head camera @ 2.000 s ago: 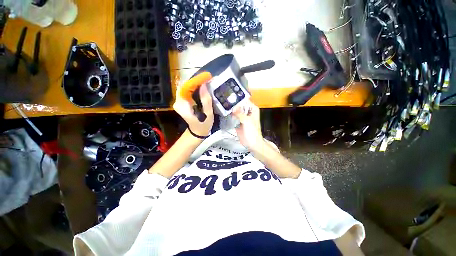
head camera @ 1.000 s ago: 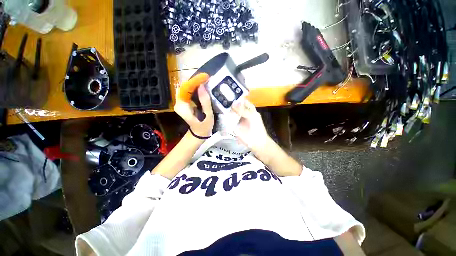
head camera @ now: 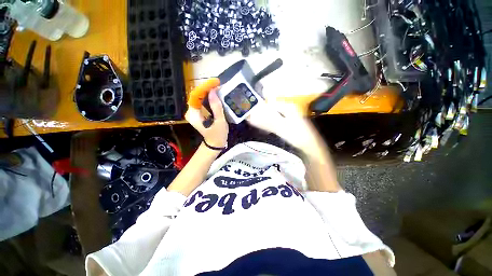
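Observation:
A camera housing (head camera: 225,92) is held over the bench's front edge, its silver-white squarish face with a dark window turned up towards me. A black antenna (head camera: 268,70) sticks out from it to the upper right. My left hand (head camera: 209,110), with orange finger covers, grips the housing by its left side. My right hand (head camera: 272,116) is blurred at the lower right of the face. I cannot tell its fingers apart or whether it holds a cloth.
Another black housing (head camera: 99,89) lies on the bench at left, beside a black pocketed tray (head camera: 156,64). Small fittings (head camera: 229,27) are heaped behind. A black pistol-grip tool (head camera: 345,70) and a cable tangle (head camera: 453,70) are at right. More housings (head camera: 141,175) sit below the edge at left.
The housing is tilted a little differently and has shifted slightly left. My right hand has moved slightly right and up off the lower part of the face, and is now blurred.

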